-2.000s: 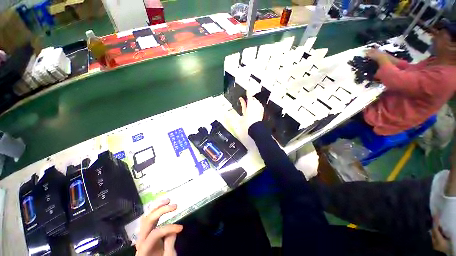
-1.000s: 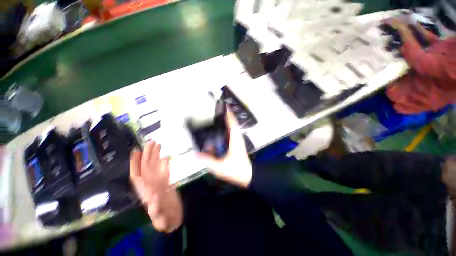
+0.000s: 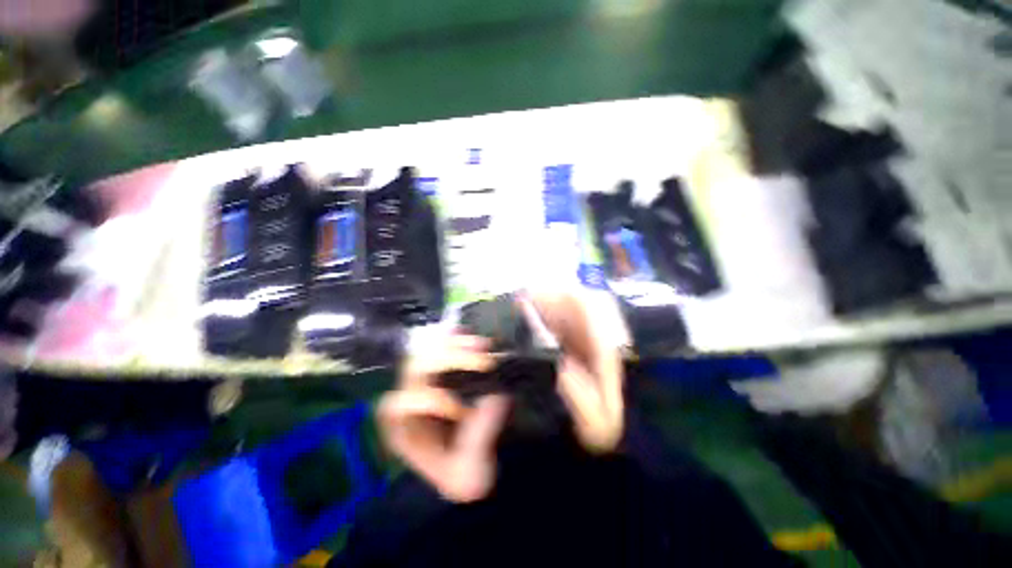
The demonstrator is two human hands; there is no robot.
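Note:
Both my hands are together at the bench's front edge, blurred, holding a black carton (image 3: 499, 322) between them. My left hand (image 3: 444, 416) grips its left side with bent fingers. My right hand (image 3: 583, 361) holds its right side. The carton's flaps and exact shape are too blurred to tell. A small pile of flat black carton blanks (image 3: 655, 250) lies on the bench to the right of my hands. Larger stacks of black blanks (image 3: 261, 261) lie to the left.
A printed sheet (image 3: 499, 250) lies under the work. Open cartons with white flaps (image 3: 943, 144) stand at the right end. The green conveyor (image 3: 499, 56) runs behind, with clear wrapped pieces (image 3: 261, 83) on it. A blue stool (image 3: 272, 488) stands below at the left.
The view has swung left and down. My right hand took a black blank from the small pile and brought it to the bench edge. My left hand, open before, now holds it too.

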